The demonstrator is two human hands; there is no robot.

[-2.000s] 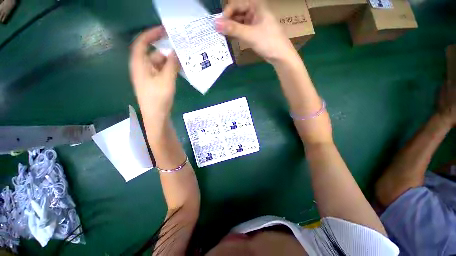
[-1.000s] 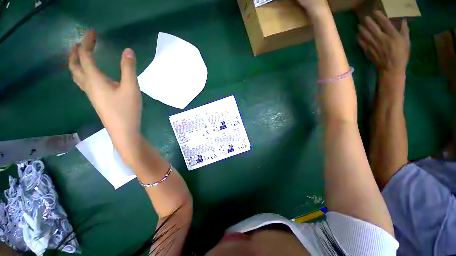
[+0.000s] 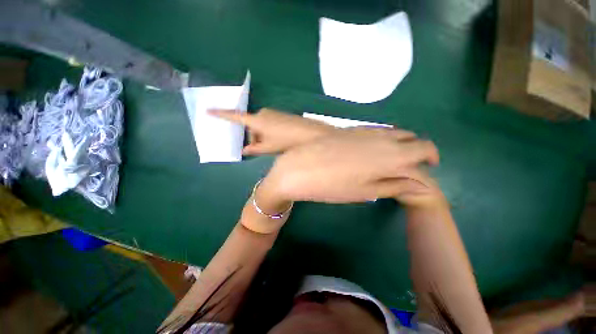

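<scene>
My arms cross in front of me. My right hand (image 3: 278, 130) reaches left beneath my left hand, index finger extended over a white backing paper (image 3: 219, 134) and thumb apart; I see nothing held. My left hand (image 3: 349, 163) reaches right, blurred, palm down over the label sheet (image 3: 346, 122). Only thin edges of that sheet show. Whether my left fingers hold anything is not visible. Another blank white paper (image 3: 366, 59) lies on the green bench beyond my hands.
Bagged white-grey cables (image 3: 85, 140) lie at the left, below a long grey metal strip (image 3: 131, 59). Brown cartons (image 3: 555, 85) stand at the far right, one with a white label. Another person's blurred forearm (image 3: 542, 319) shows at lower right. Something yellow (image 3: 29, 218) is at lower left.
The view has swung right-to-left, so the bench things sit further right. My right hand has left the carton and crossed to the left paper; my left hand has come over the label sheet.
</scene>
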